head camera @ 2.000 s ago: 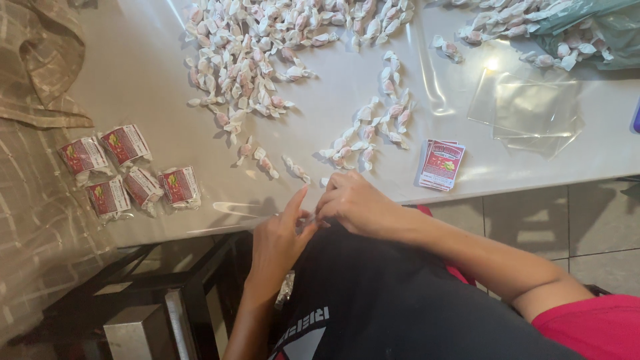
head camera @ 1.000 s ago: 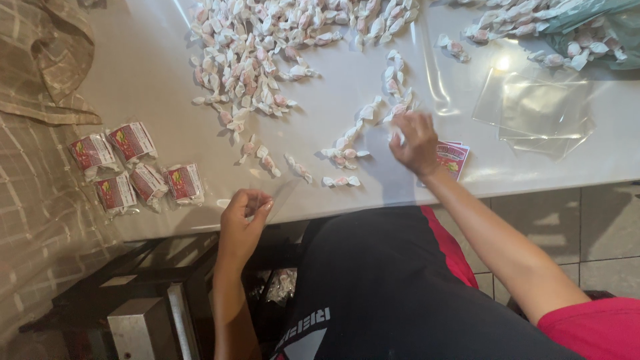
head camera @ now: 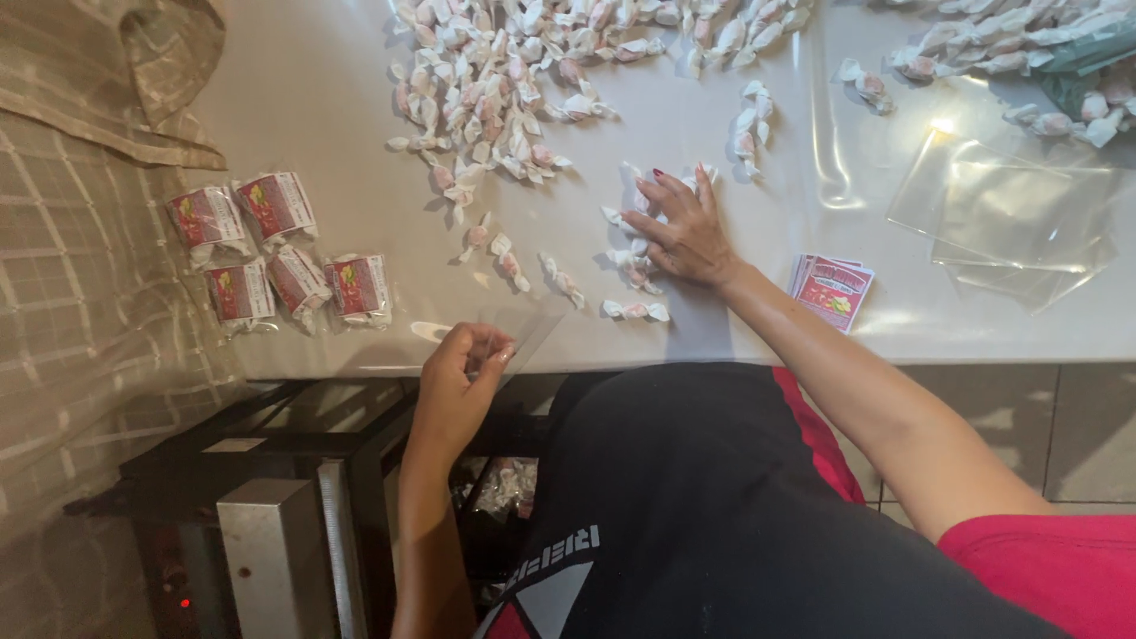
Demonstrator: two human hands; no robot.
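Note:
My left hand, near the table's front edge, pinches a clear plastic bag between thumb and fingers. My right hand lies over a small group of paper-wrapped candies, fingers spread and touching them; whether it grips any is hidden. One wrapped candy lies just below that hand, and a few more lie between the hands. Right of my right wrist is a small stack of printed red cards. Farther right, flat clear bags overlap on the table.
A large pile of wrapped candies covers the back middle. More candies spill beside a green plastic bag at the back right. Several filled, labelled packets sit at the left by a checked curtain. A metal-and-black machine stands below.
My hands were together at the table edge two seconds ago, then parted. My right hand has since moved left onto the candies from beside the cards.

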